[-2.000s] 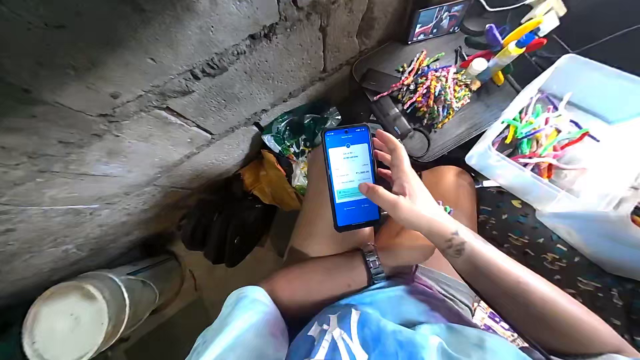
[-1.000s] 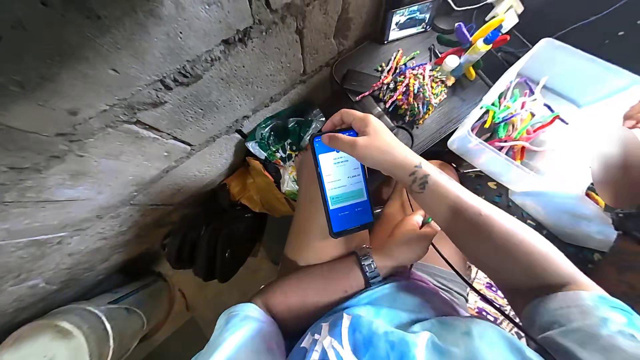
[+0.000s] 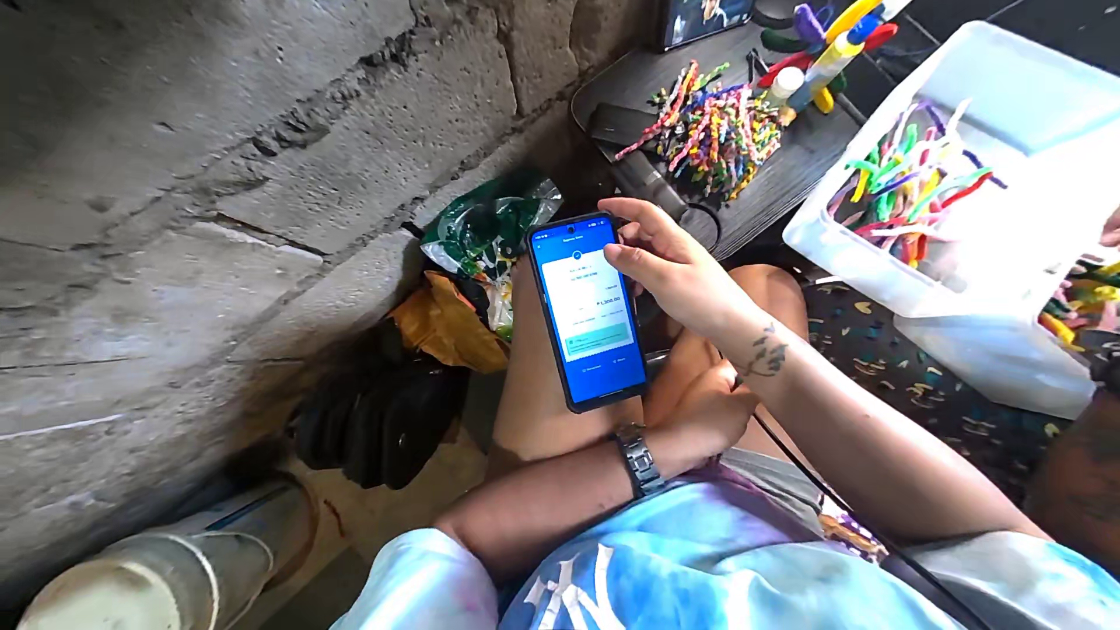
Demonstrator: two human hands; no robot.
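A smartphone [image 3: 584, 319] with a lit blue and white screen bearing writing is over the bare thigh. My right hand [image 3: 669, 258] holds its upper right edge, thumb at the screen's edge, one finger at the top corner and the others partly hidden. Across the lap lies my left hand [image 3: 704, 416], below a metal-banded wristwatch [image 3: 640, 462] and partly hidden under my right forearm; its fingers and anything in them cannot be made out. A thin black cable [image 3: 809, 477] runs past it towards the lower right.
On a dark table [image 3: 818, 149] are a bundle of multicoloured fuzzy stems [image 3: 722, 131], glue bottles [image 3: 827, 66] and a screen [image 3: 704, 19]. A translucent plastic bin [image 3: 814, 229] holds more stems. Block wall [image 3: 350, 192], bags [image 3: 451, 324] and a bucket [image 3: 131, 577] are at left. Another person's arm [image 3: 1076, 472] shows at right.
My right hand has shifted from the phone's top left, one second ago, to its upper right edge. My left hand now lies partly under my right forearm.
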